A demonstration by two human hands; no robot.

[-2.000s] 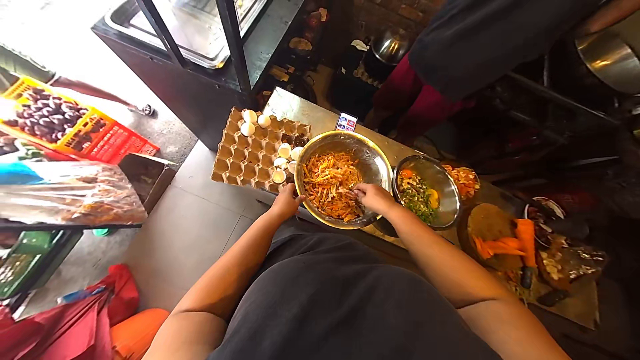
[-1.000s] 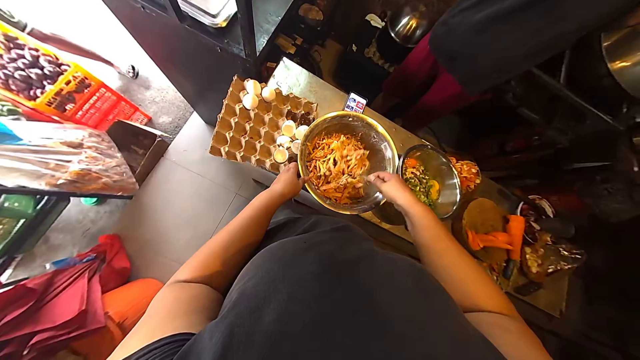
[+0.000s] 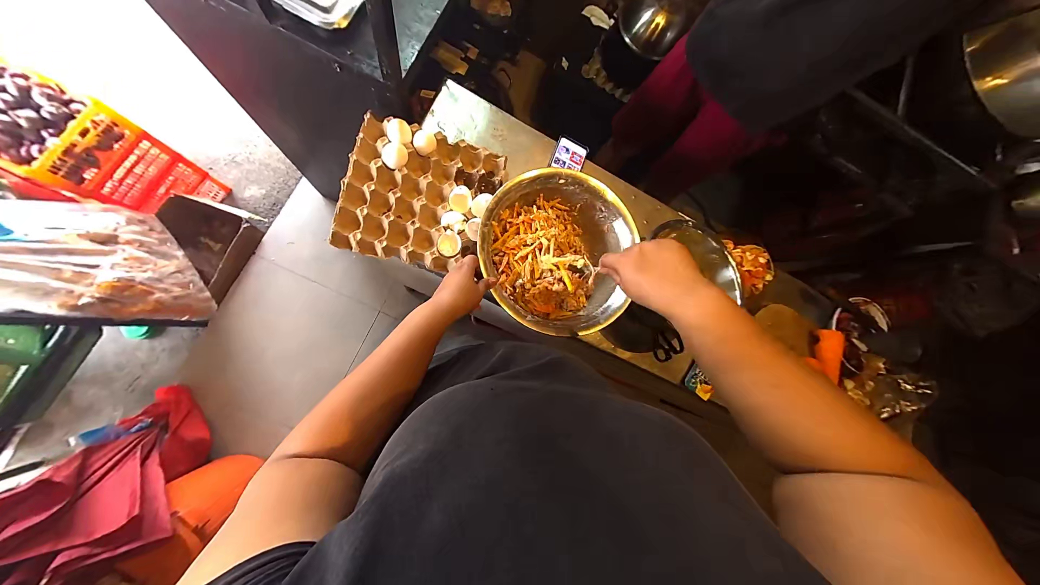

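Observation:
A metal mixing bowl [image 3: 619, 213] holds shredded orange and pale vegetables [image 3: 540, 256] and tilts a little at the table's near edge. My left hand [image 3: 461, 288] grips its rim at the lower left. At the right side, my right hand [image 3: 654, 275] is closed on a thin utensil whose head reaches into the shreds; its type cannot be told. A cardboard egg tray [image 3: 390, 199] lies left of the bowl, with whole white eggs [image 3: 396, 142] and several opened shells. Partly behind my right hand is a second metal bowl [image 3: 705, 244], its contents mostly hidden.
A phone [image 3: 569, 154] lies beyond the bowl on the table [image 3: 479, 122]. Black-handled scissors [image 3: 668, 345], a carrot [image 3: 829, 353] and orange scraps [image 3: 749, 266] are to the right. A person in dark clothing [image 3: 796, 57] stands across the table. An orange crate [image 3: 138, 162] is at far left.
My right hand has moved with the utensil through the shreds and now covers part of the second bowl. The scissors have come into sight. My left hand stays at the rim.

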